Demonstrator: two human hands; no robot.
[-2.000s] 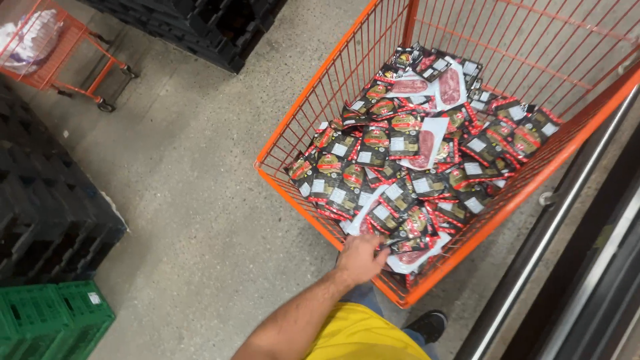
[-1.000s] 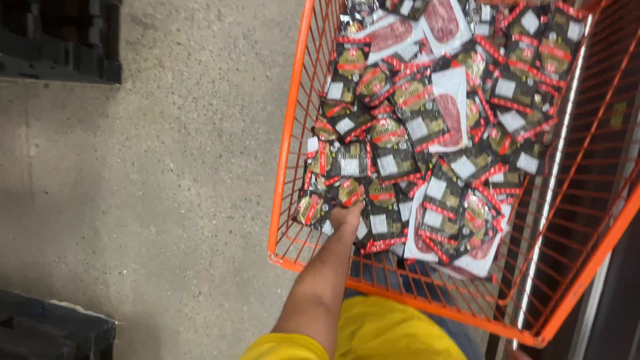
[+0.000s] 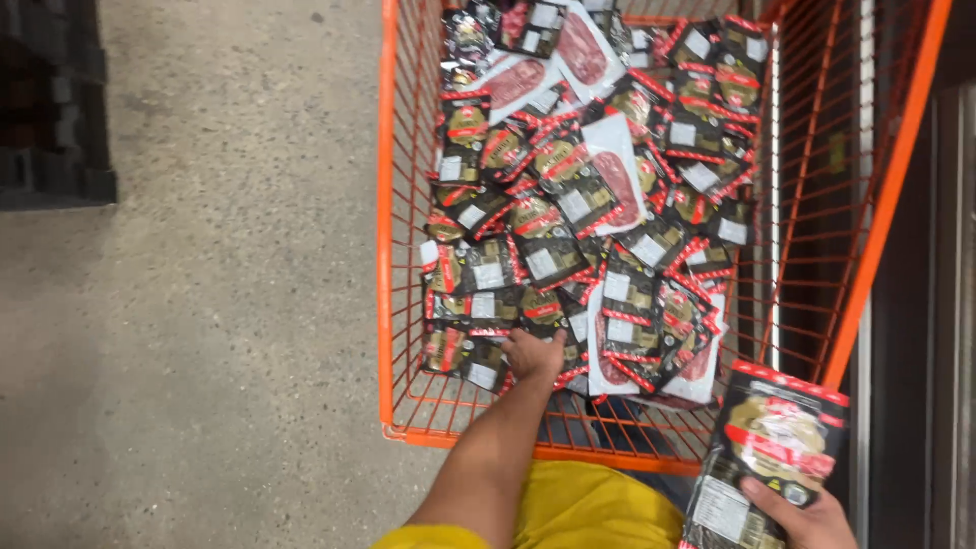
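Note:
An orange wire shopping cart (image 3: 387,229) holds a heap of black, red and gold vacuum packs (image 3: 534,221), along with several white-backed packs of sliced meat (image 3: 583,53). My left hand (image 3: 534,354) reaches over the near rim and touches a black pack near the cart's bottom edge; its fingertips are partly hidden against the packs, so a grip cannot be told. At the lower right, outside the basket, my right hand (image 3: 801,518) holds one black pack with a red top edge (image 3: 778,435), thumb on its front.
Dark stacked plastic crates (image 3: 57,114) stand at the upper left on the speckled concrete floor (image 3: 244,305). Along the right of the cart runs a metal rail (image 3: 863,305) beside a dark fixture.
My right hand with a pack has come into view at the lower right. My left hand remains at the near end of the heap. The view has shifted closer over the cart.

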